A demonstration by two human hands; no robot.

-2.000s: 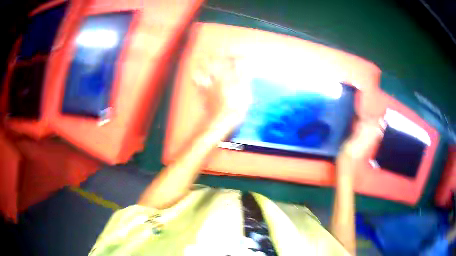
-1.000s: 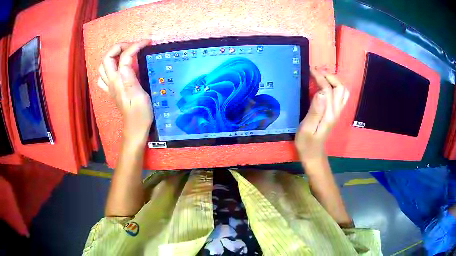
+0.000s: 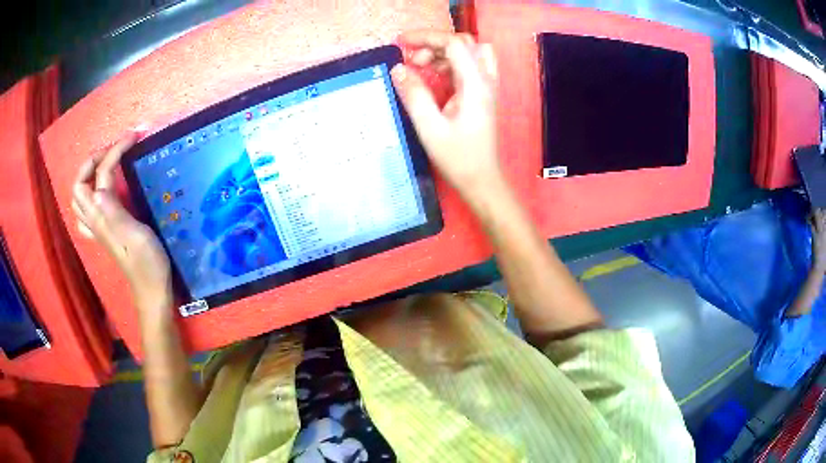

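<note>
A tablet computer lies on a red-orange foam tray in front of me. Its screen is lit, with a blue swirl wallpaper on the left and a large white on-screen window on the right. A white barcode label is at its near left corner. My left hand is at the tablet's left edge, fingers bent near the far left corner. My right hand is at the far right corner, thumb by the edge. Whether either hand grips the tablet is unclear.
A dark-screened tablet lies on another foam tray to the right. Part of a tablet shows on a tray at the far left. A stack of red foam stands further right. A person in blue is at the right, holding a dark slab.
The tablet and its tray appear further left and tilted, partly from the view turning. A white window now covers the screen's right part. My right hand has moved to the far right corner.
</note>
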